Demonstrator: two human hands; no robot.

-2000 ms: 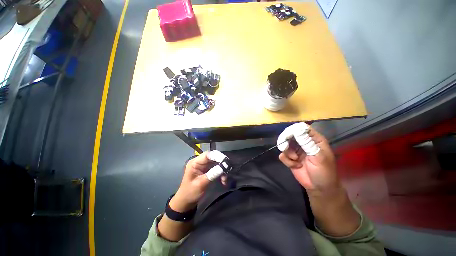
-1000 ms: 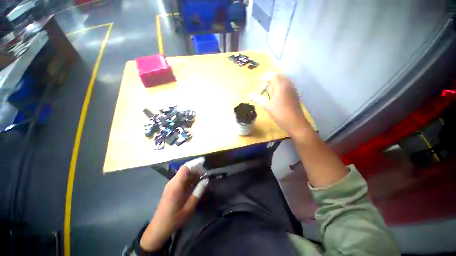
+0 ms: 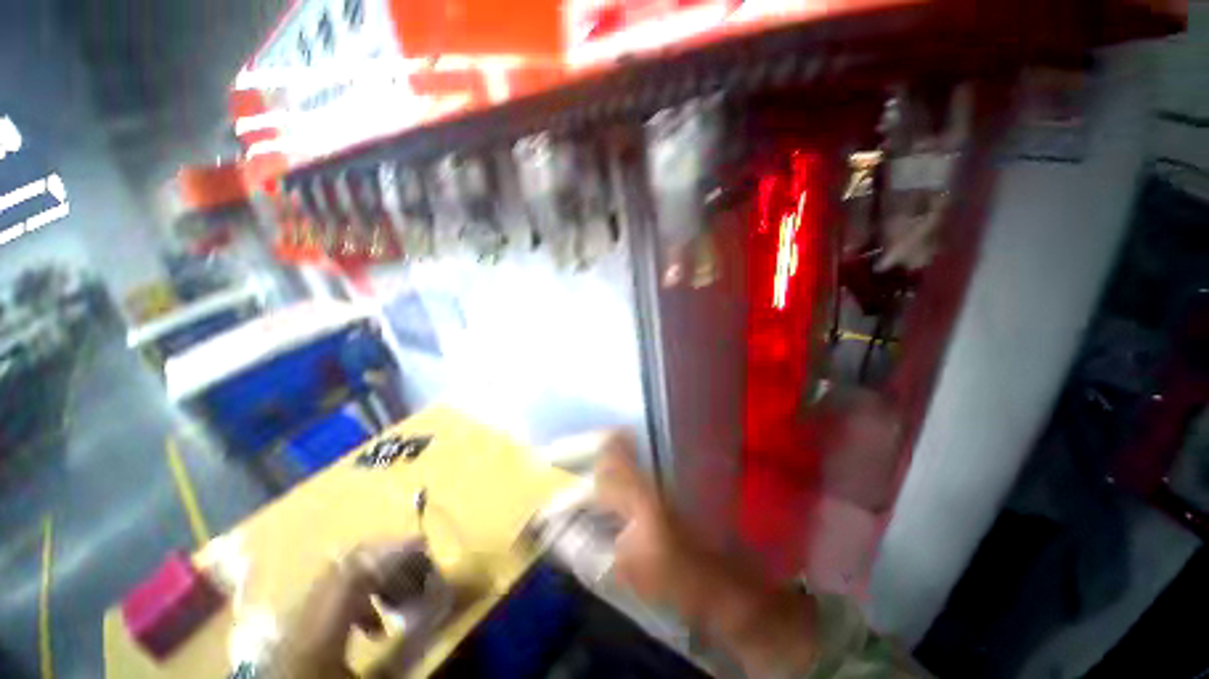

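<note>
Everything is blurred. My left hand (image 3: 332, 617) is low over the table beside a dark-topped, whitish shape (image 3: 422, 613) that looks like the cup. What the left fingers hold cannot be made out. My right hand (image 3: 643, 524) is raised over the table's right side, with white-covered fingers pointing left. No part or thin tool can be told in it. A thin dark strand with a dark tip (image 3: 422, 503) stands above the cup-like shape. The small far parts group (image 3: 394, 452) lies near the table's far corner.
The table (image 3: 298, 517) carries a pink-red bin (image 3: 172, 605) at its left corner. Grey-silver parts (image 3: 564, 186) hang in an overhead row under orange-red housing (image 3: 480, 29). Red-lit equipment (image 3: 782, 345) stands behind my right hand. Blue bins and a pale wall panel are beyond the table.
The view has swung up and right, bringing the overhead row into sight. My left hand, over my lap before, now shows over the table. The thin rod seen earlier cannot be made out.
</note>
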